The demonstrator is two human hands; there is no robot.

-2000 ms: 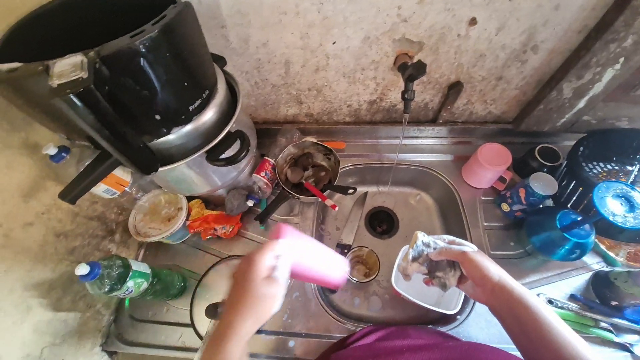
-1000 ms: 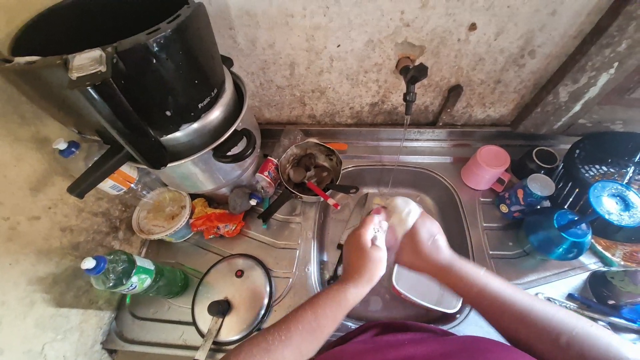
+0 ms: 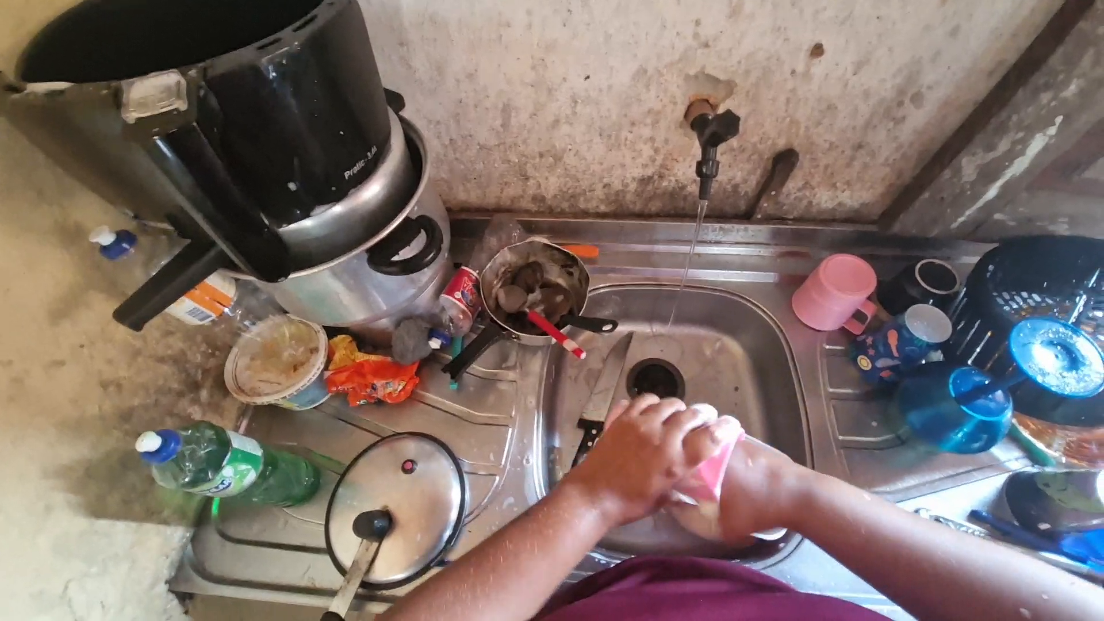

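Over the steel sink [image 3: 742, 354], my left hand [image 3: 647, 453] grips a pink plastic cup [image 3: 714, 470], its fingers wrapped over the top. Against the cup's other side is my right hand [image 3: 755, 492]; its fingers are mostly hidden, and a sponge cannot be made out. Some white foam shows at the knuckles. Below the hands, a whitish container [image 3: 768, 534] is partly covered. A kitchen knife [image 3: 609, 379] lies in the sink left of the drain [image 3: 655, 378]. Thin water runs from the black tap [image 3: 709, 142].
Left stand stacked pots [image 3: 345, 293] under a black fryer basket [image 3: 285, 112], a dirty saucepan [image 3: 535, 289], a lid [image 3: 397, 509], a green bottle [image 3: 233, 466] and a tub [image 3: 276, 358]. Right are a pink mug [image 3: 834, 291], a patterned mug [image 3: 901, 341] and blue plastic ware [image 3: 953, 410].
Two seconds ago my hands were apart, the left with the pink cup and the right with a foamy thing above the white container. They are now together over the sink's front part.
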